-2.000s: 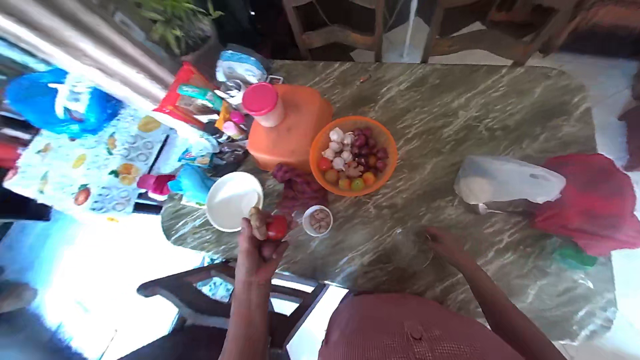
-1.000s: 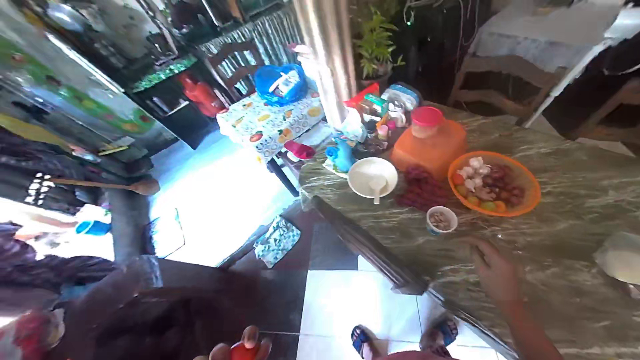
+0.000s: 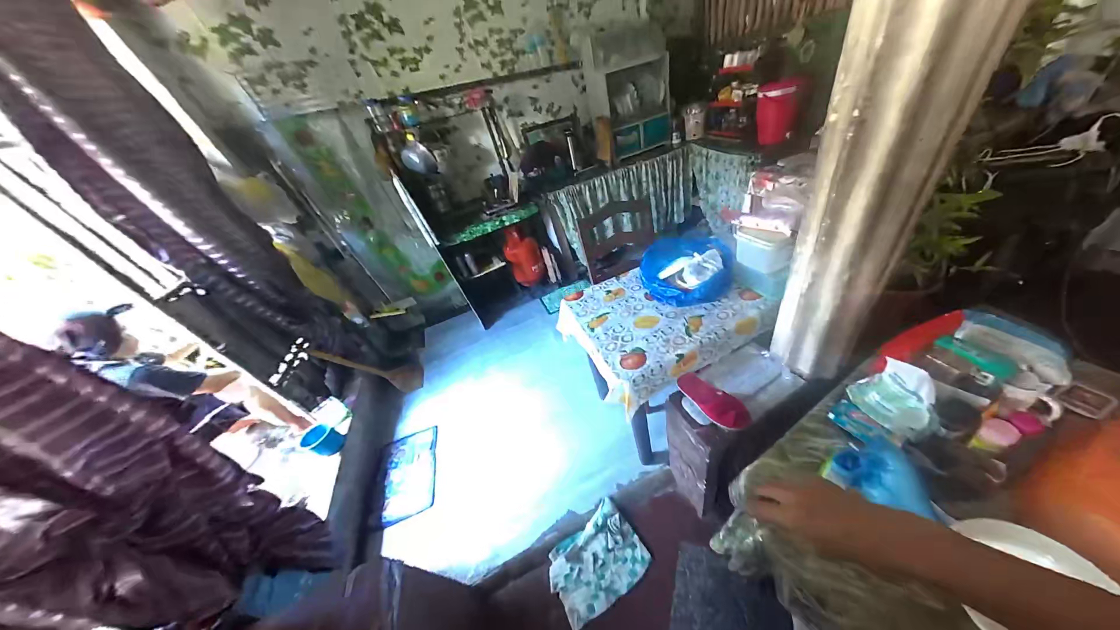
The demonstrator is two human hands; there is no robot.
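Note:
My right hand (image 3: 801,514) reaches in from the right edge, palm down at the near corner of the marble-patterned table cover (image 3: 787,446); what lies under its fingers is hidden. Just behind it lies a light blue plastic bottle or pack (image 3: 888,477). Part of a white bowl (image 3: 1041,547) shows beyond the forearm, beside an orange container (image 3: 1072,490) cut off by the frame. My left hand is out of view.
A small table (image 3: 665,328) with a fruit-print cloth bears a blue plastic bag (image 3: 687,269). A wooden post (image 3: 884,175) stands beside it. A patterned cloth (image 3: 599,564) lies on the floor. At the left, a person (image 3: 166,376) is near a blue pail (image 3: 322,439).
The view has swung far to the left. My right hand has moved to the table corner by the blue bottle or pack. My left hand, earlier holding a tomato, has left the view.

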